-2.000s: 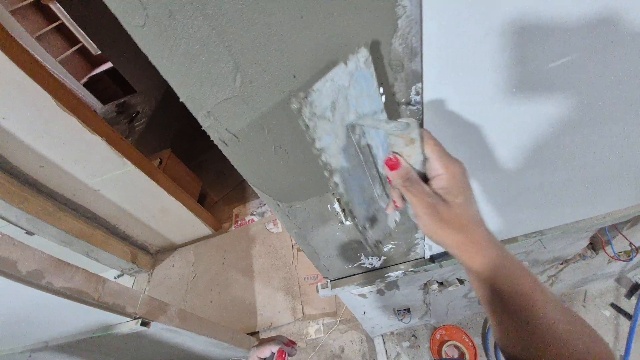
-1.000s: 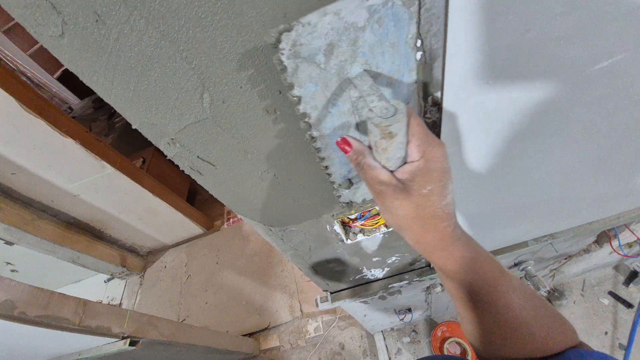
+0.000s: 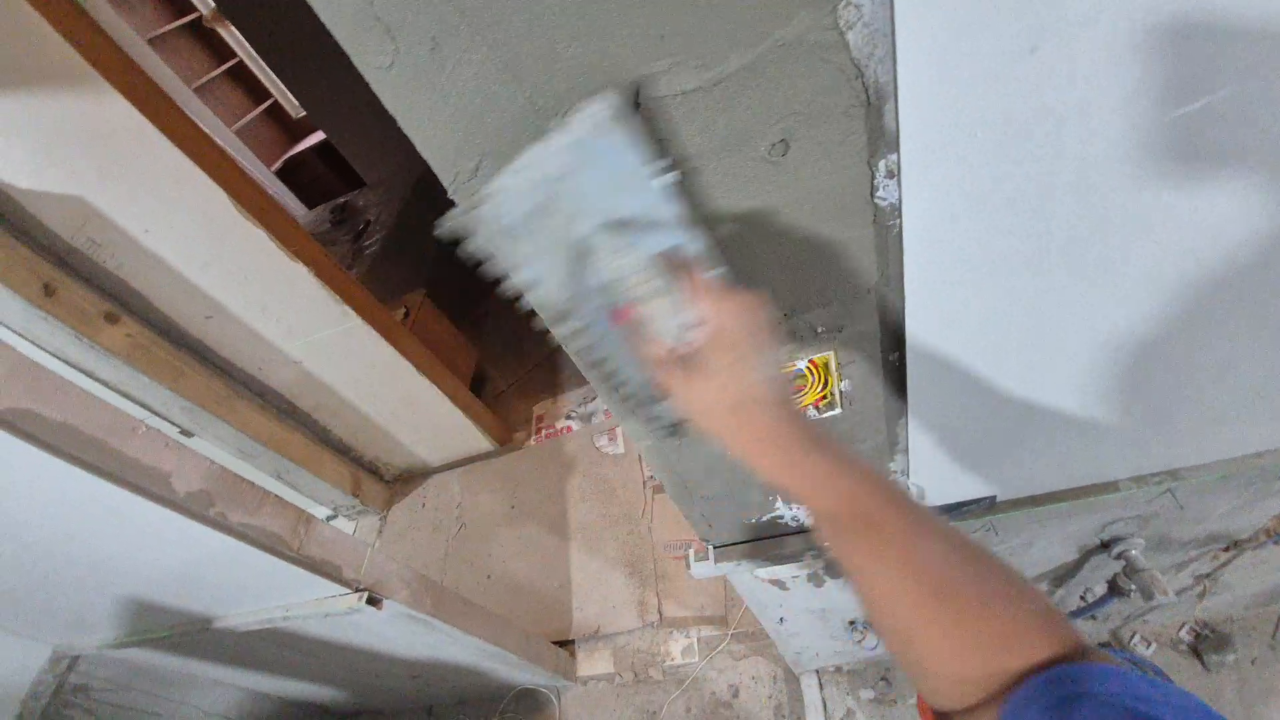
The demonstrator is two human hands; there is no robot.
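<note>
My right hand (image 3: 700, 350) grips the handle of a notched trowel (image 3: 590, 220), both blurred. The trowel's broad metal blade lies over the left edge of a strip of wall coated in grey mortar (image 3: 760, 130), its toothed side facing lower left. Just right of my wrist, an electrical box (image 3: 818, 385) with yellow and red wires is set in the coated strip. White smears mark the mortar near its bottom end. My left hand is not in view.
A large white panel (image 3: 1060, 250) borders the mortar on the right. Wooden door framing (image 3: 330, 300) runs diagonally at left beside a dark opening. Cardboard sheets (image 3: 510, 540) cover the floor. A pipe fitting (image 3: 1135, 565) sticks out of the rough wall at lower right.
The trowel in my right hand has moved left and away from the wire box since one second ago. My left fingertips, at the bottom edge two seconds ago, are out of view.
</note>
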